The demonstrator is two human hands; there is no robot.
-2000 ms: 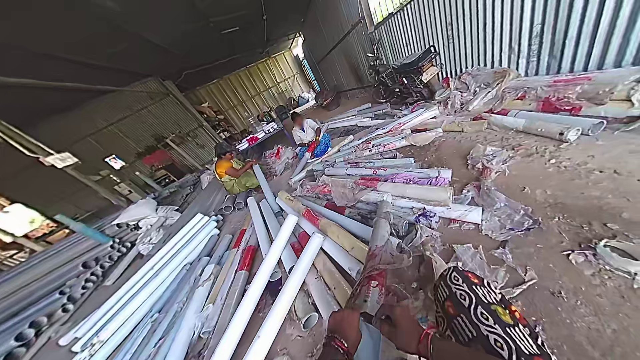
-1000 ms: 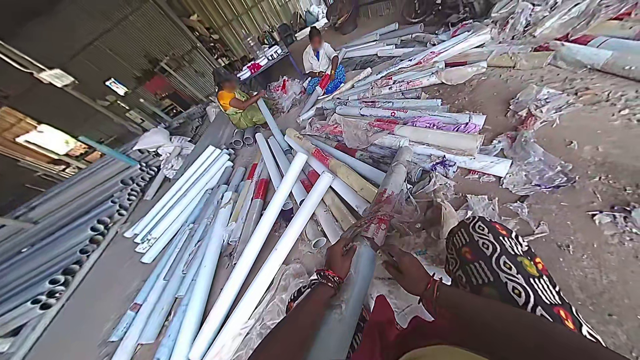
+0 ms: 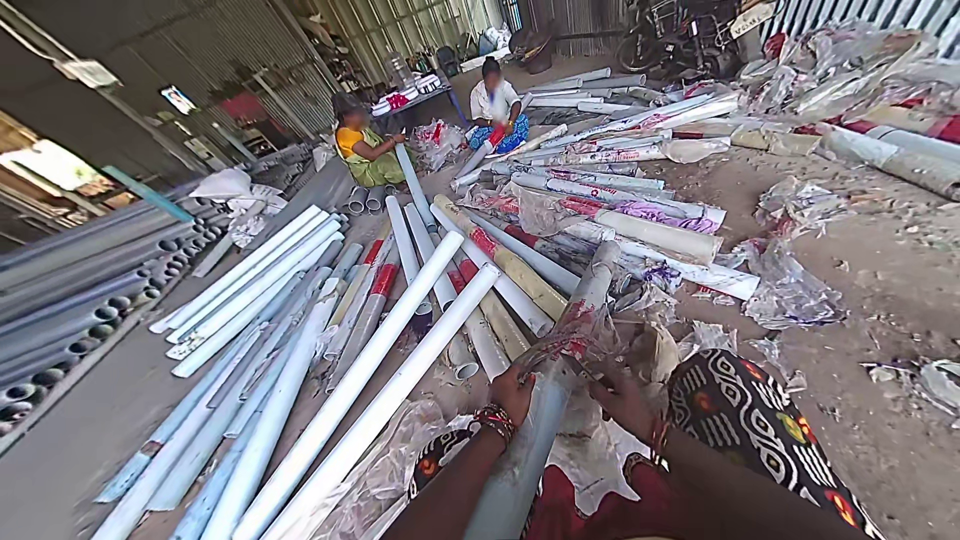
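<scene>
A grey plastic pipe (image 3: 525,450) lies lengthwise between my arms, its far part still inside a clear plastic film wrapper (image 3: 581,311) with red print. My left hand (image 3: 513,394) is on the left side of the pipe, its fingers closed on the edge of the bunched film. On the other side, my right hand (image 3: 619,401) is at the film edge with bent fingers; a thin dark thing shows by its fingertips, too unclear to name. Crumpled film lies under the pipe and around my knees, which patterned cloth covers.
White pipes (image 3: 375,360) lie to the left, near my left arm. Wrapped pipes (image 3: 652,225) are heaped ahead. Loose plastic film (image 3: 795,285) lies on the dirt floor at right. Stacked grey pipes (image 3: 75,300) line the far left. Two people sit ahead, each holding a pipe.
The view has tilted down since the oldest frame. Bare grey pipe now shows between my arms, with the film bunched at my hands.
</scene>
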